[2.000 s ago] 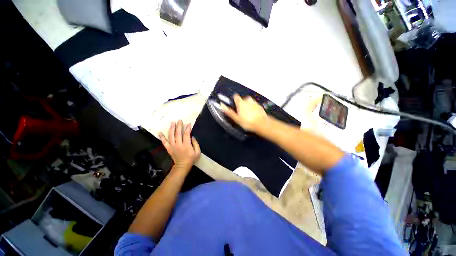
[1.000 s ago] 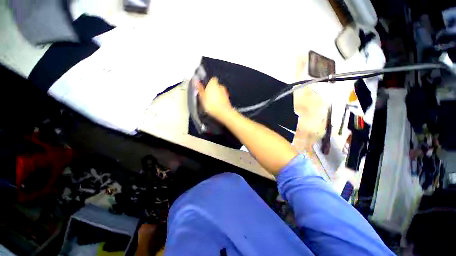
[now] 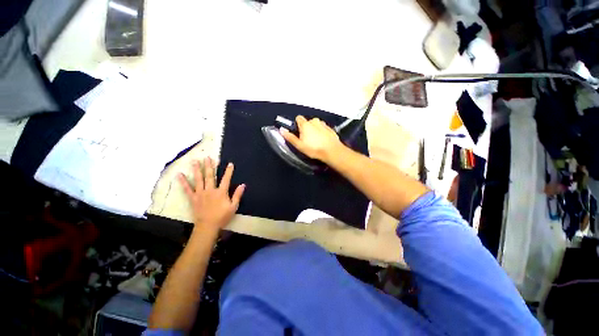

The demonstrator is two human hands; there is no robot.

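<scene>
The black garment panel [image 3: 263, 190] lies flat on the white-covered table near its front edge, with a curved cut-out on its lower edge. My right hand [image 3: 314, 139] grips the handle of the steam iron [image 3: 288, 155], whose silver soleplate is down on the upper middle of the panel, pointing up and left. My left hand [image 3: 212, 197] lies flat with fingers spread beside the panel's left edge, its thumb and fingertips close to the cloth; it holds nothing.
White pieces [image 3: 111, 147] over black cloth and a grey cloth [image 3: 29, 65] lie at left. A dark metal block [image 3: 125, 29] is upper left. The iron rest [image 3: 405, 87], the iron's cord [image 3: 486, 77], shears [image 3: 422, 161] and small black cloths [image 3: 471, 117] are at right.
The iron has moved from the panel's left edge to its upper middle. My left hand has come back onto the table beside the panel. The view has shifted, too.
</scene>
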